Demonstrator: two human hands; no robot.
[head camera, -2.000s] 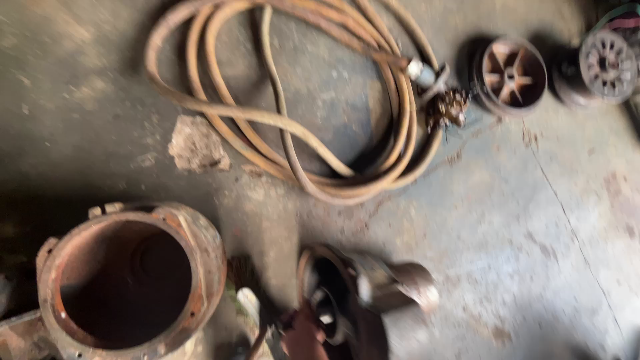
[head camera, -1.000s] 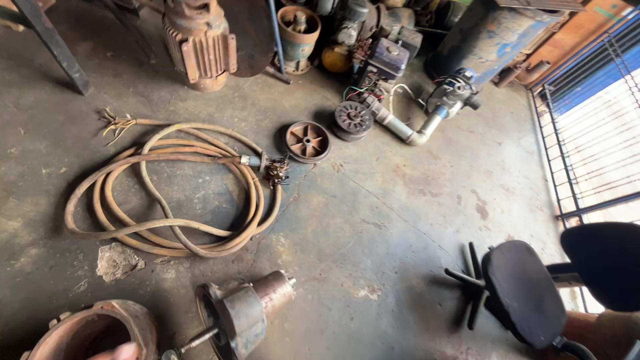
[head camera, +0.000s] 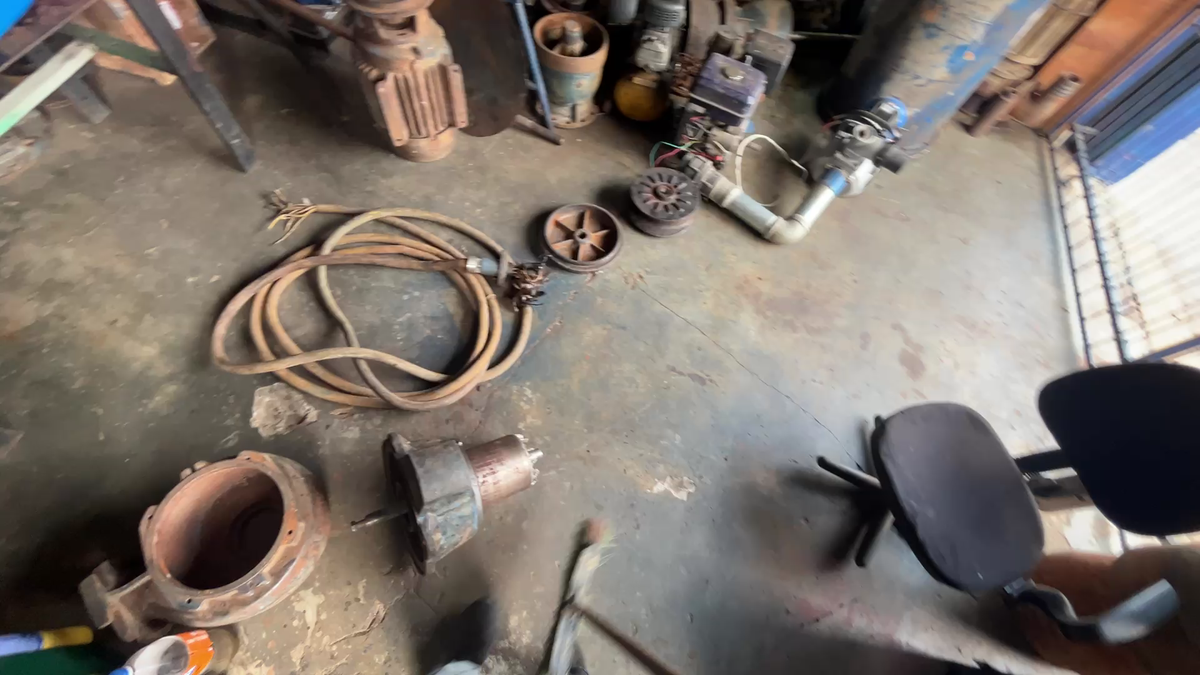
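Neither of my hands shows clearly in the head view now. A rusty round metal housing (head camera: 305, 553) lies at the lower left with its wide opening up. To its right a grey and rusty cylindrical machine part with a flange and a shaft (head camera: 445, 506) lies on its side. Above them a thick tan cable (head camera: 412, 370) is coiled on the concrete floor, with bare wire ends at its upper left. Two metal wheels or pulleys, one spoked (head camera: 582, 234) and one slotted (head camera: 665, 197), lie beyond the coil. At the bottom centre there is a blurred long object (head camera: 581, 572).
A black office chair (head camera: 956, 497) stands at the right. A rusty electric motor (head camera: 417, 98), a small engine (head camera: 727, 89), a grey pipe elbow (head camera: 787, 228) and a large blue cylinder (head camera: 937, 56) line the far side. A metal grille (head camera: 1092, 253) borders the right. A stone chunk (head camera: 281, 410) lies by the coil.
The view has shifted strongly. What seem to be fingertips at the housing a second ago no longer show there. The blurred long object at the bottom centre now shows.
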